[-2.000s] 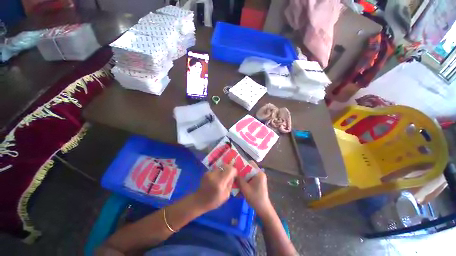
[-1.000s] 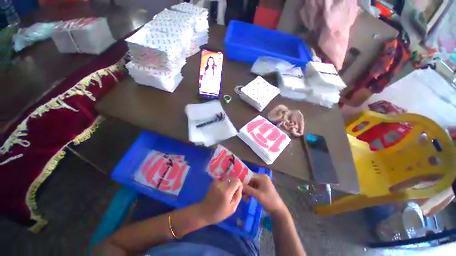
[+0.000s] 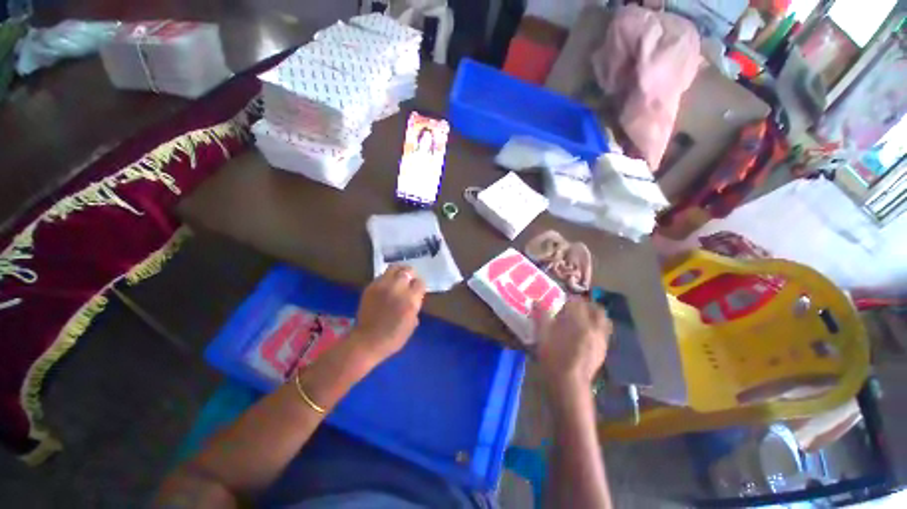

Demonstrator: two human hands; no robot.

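My left hand has its fingertips on the front edge of the flat pile of clear pouches; whether it grips one is unclear. My right hand, slightly blurred, is at the front right corner of the pile of red-and-white cards; its fingertips touch or nearly touch the pile, and a hold on a card cannot be made out. Filled pouches with red showing through lie in the left part of the near blue tray, partly hidden by my left forearm.
A lit phone, a small white stack and a tan coiled bundle are behind the piles. A dark phone lies right. Tall white stacks, a far blue tray and white bundles stand farther back.
The red card or pouch held by both hands is no longer in them. My left hand has moved up and left to the clear pouches, my right hand up and right to the card pile.
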